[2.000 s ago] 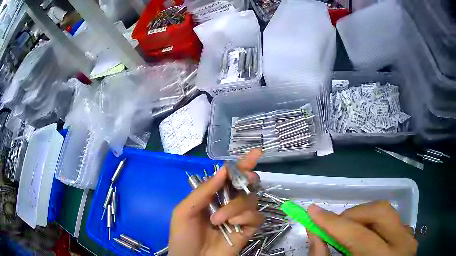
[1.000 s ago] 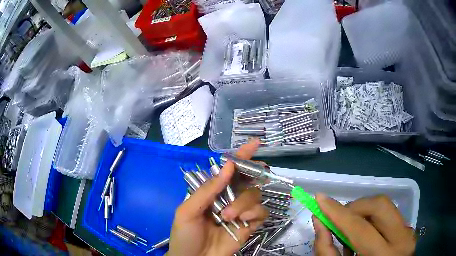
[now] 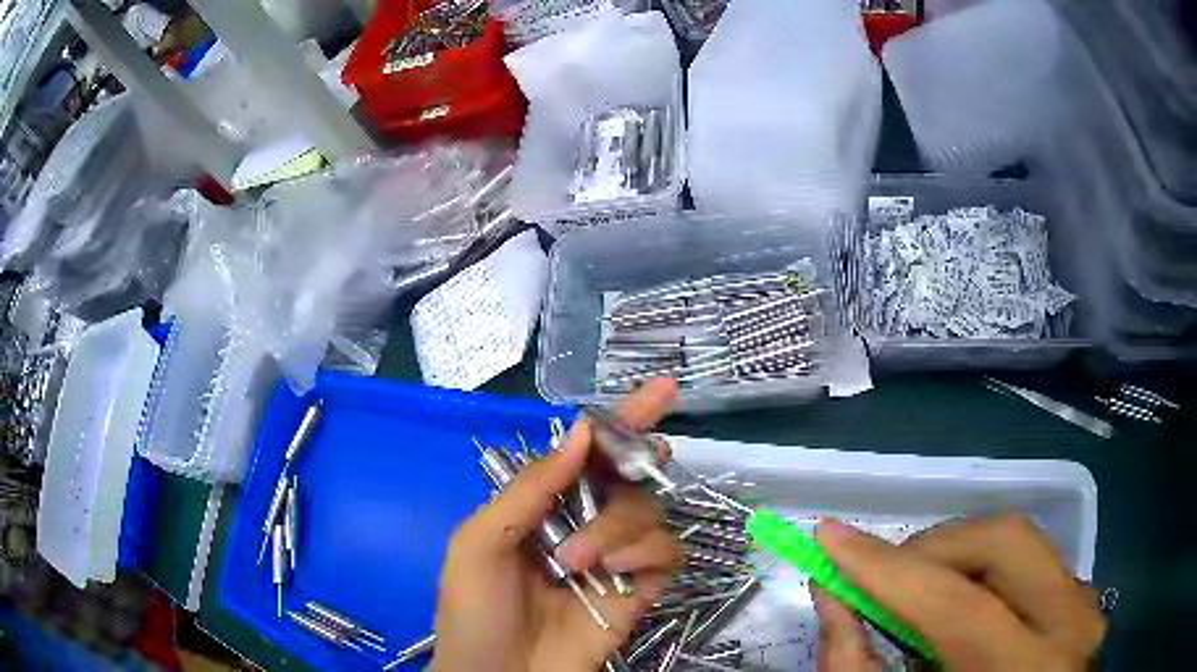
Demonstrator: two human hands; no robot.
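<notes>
My left hand (image 3: 545, 551), bare, holds a shiny metal cylinder (image 3: 622, 441) between thumb and forefinger, its end towards the right. Several more rod-ended cylinders (image 3: 554, 530) lie across the palm and lower fingers. My right hand (image 3: 965, 591), bare and cut off by the bottom edge, grips a utility knife (image 3: 820, 567) with a bright green handle. Its thin blade reaches the end of the held cylinder; blur hides whether they touch. Loose cylinders (image 3: 715, 617) lie in the white tray (image 3: 1070, 492) beneath the hands.
A blue tray (image 3: 387, 512) with several cylinders is at left. Behind are a clear box (image 3: 565, 322) of cylinders, a box of white packets (image 3: 965, 282), a paper sheet (image 3: 479, 315) and a red bin (image 3: 440, 108). Tweezers (image 3: 1050, 406) lie at right. Plastic bags (image 3: 282, 269) crowd the left.
Compared with one second ago, the held cylinder is tilted more steeply downward to the right and the knife tip has shifted slightly left and down. Both hands keep their holds.
</notes>
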